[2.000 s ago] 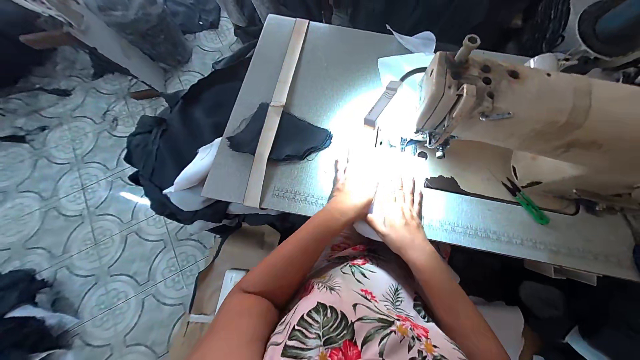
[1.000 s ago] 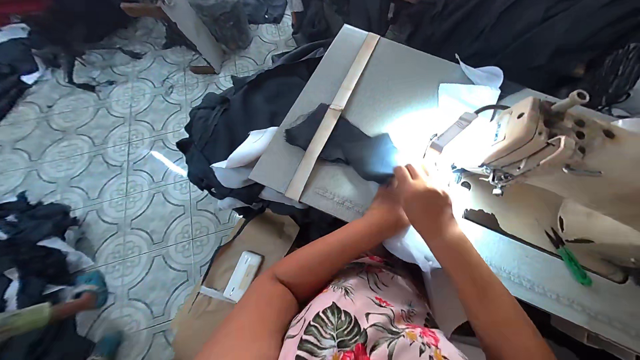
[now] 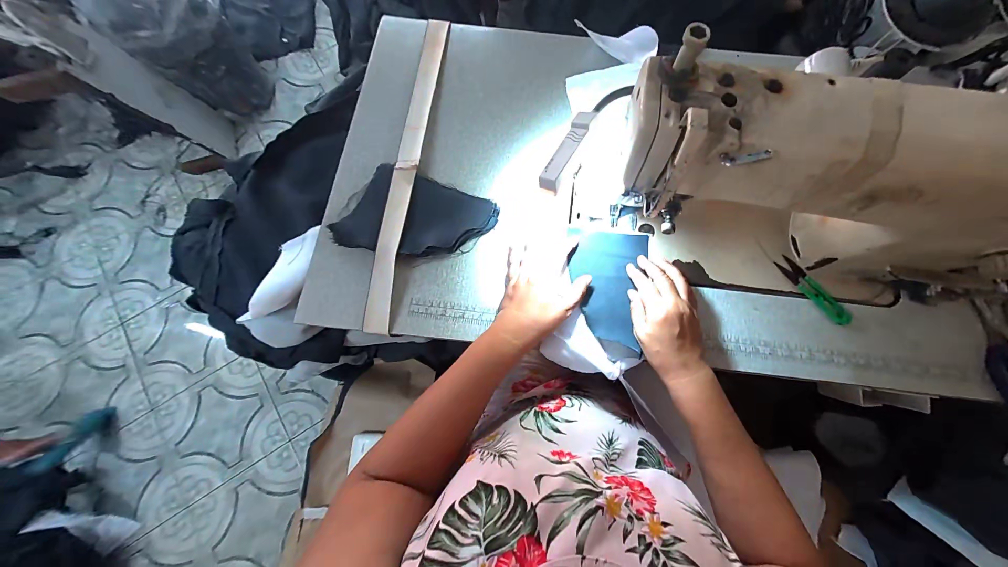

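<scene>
A dark blue fabric piece (image 3: pixel 610 291) lies over white fabric (image 3: pixel 583 346) at the front of the sewing machine (image 3: pixel 787 150), its far edge close to the presser foot (image 3: pixel 626 214). On its left edge rests my left hand (image 3: pixel 542 293), fingers spread and partly washed out by the lamp glare. My right hand (image 3: pixel 665 315) lies flat on the right edge, fingertips on the cloth. Neither hand is closed around anything. Left of them, a stack of dark fabric pieces (image 3: pixel 445 213) sits under a pale strap (image 3: pixel 405 165) that crosses the table.
Green-handled thread snips (image 3: pixel 823 299) lie right of my right hand. A small lamp (image 3: pixel 565 153) stands left of the needle. Dark cloth (image 3: pixel 228 236) hangs beside the table's left edge. At the lower left, a blurred person's foot (image 3: pixel 90 425) shows near fabric scraps on the tiled floor.
One second ago my hands were together at the stack's right end; now they are apart, on the dark blue piece in front of the needle. The view has shifted.
</scene>
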